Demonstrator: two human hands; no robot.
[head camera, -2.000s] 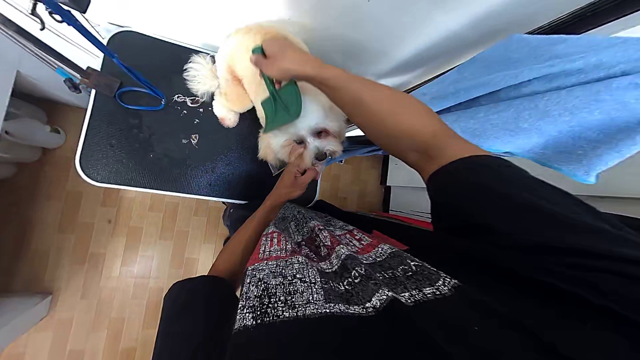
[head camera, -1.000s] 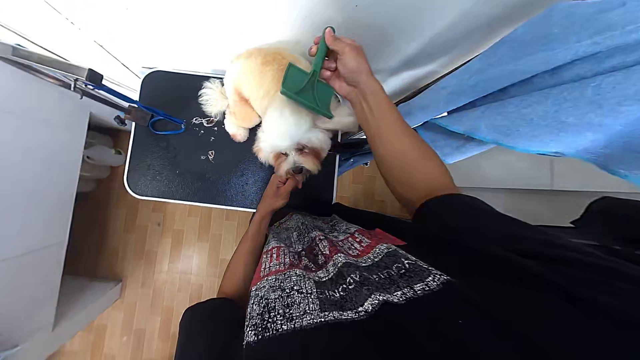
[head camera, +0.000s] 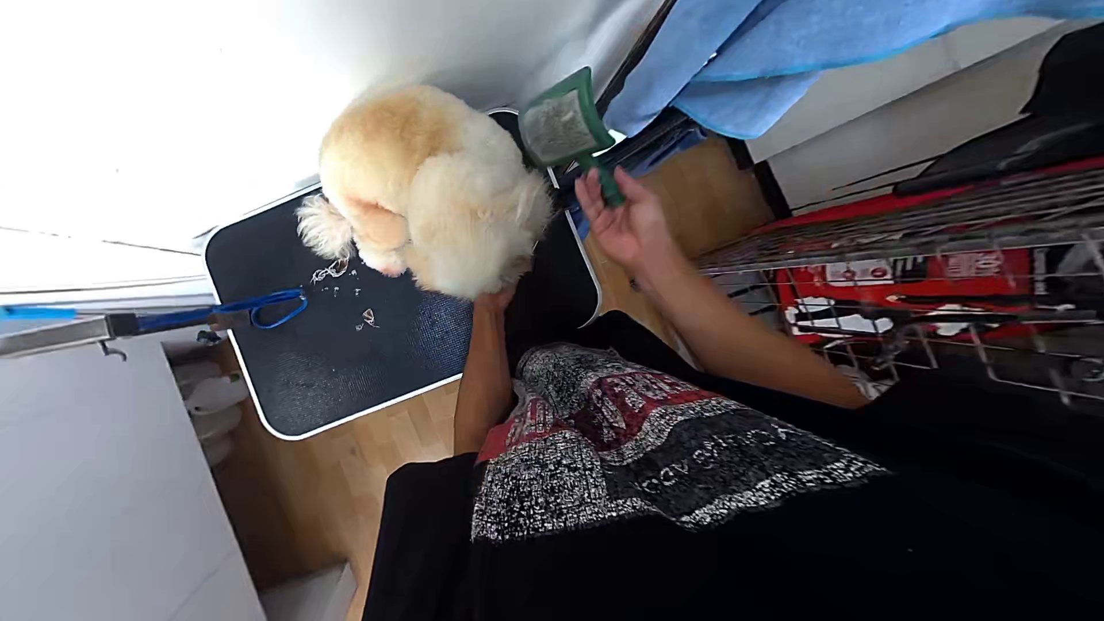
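Observation:
A fluffy cream and white dog (head camera: 423, 172) sits curled on the black grooming table (head camera: 345, 379); its face is turned out of sight. My left hand (head camera: 498, 297) is at the dog's head, its fingers mostly hidden in and under the fur. To the right of the dog, my right hand (head camera: 623, 211) holds a green slicker brush (head camera: 559, 128) by its handle, bristle side showing, with the fingers partly spread. The brush head is beside the dog's fur; whether it touches cannot be told. Small tufts of cut or shed hair (head camera: 369, 318) lie on the table.
A blue grooming loop (head camera: 278, 309) hangs from a metal arm (head camera: 60, 335) at the left. Blue towels (head camera: 759, 65) hang at upper right. A wire rack (head camera: 914, 250) with red packages stands at right, and a white wall (head camera: 172, 95) is behind the table.
The dog's face, visible earlier, is now turned away. My right hand has moved with the brush to the dog's right side in view, and the brush's bristle face now shows. The view has shifted noticeably.

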